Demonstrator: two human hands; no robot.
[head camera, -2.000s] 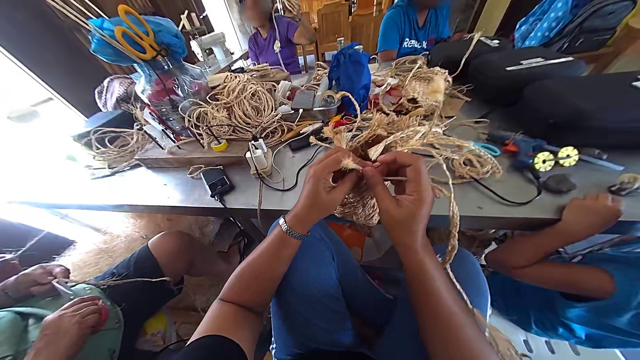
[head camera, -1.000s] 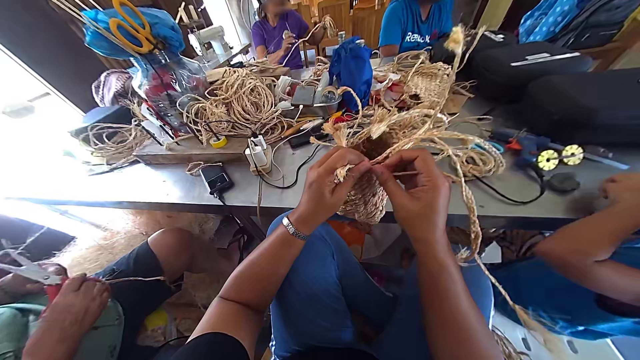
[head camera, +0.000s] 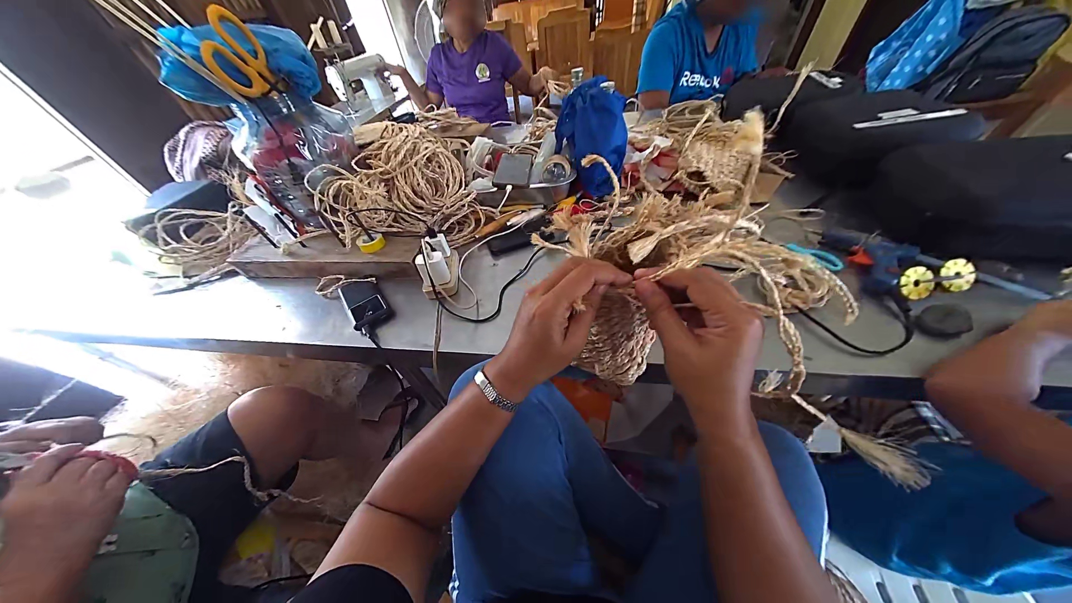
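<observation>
A woven natural-fibre piece (head camera: 618, 339) with braided cords and frayed ends hangs at the table's near edge, above my lap. My left hand (head camera: 557, 314) pinches a strand at its upper edge between thumb and fingertips. Close beside it, my right hand (head camera: 699, 322) pinches the same area, fingertips almost touching the left ones. Over and behind my right hand lies a long braided fibre cord (head camera: 783, 335), its frayed tassel (head camera: 888, 456) dangling at the lower right. The exact strand between my fingertips is too small to make out.
Coiled fibre rope (head camera: 410, 180), a power strip (head camera: 437, 266), a black device (head camera: 366, 303), a blue cloth bag (head camera: 591, 134) and a glue gun (head camera: 888, 260) lie on the grey table (head camera: 251, 314). Orange-handled scissors (head camera: 237, 54) stand in a plastic container. People sit at both sides and opposite.
Both hands stay close together at the woven piece. The frayed cord end at the right hangs lower than two seconds ago. A neighbour's scissors at the left, raised one second ago, have dropped.
</observation>
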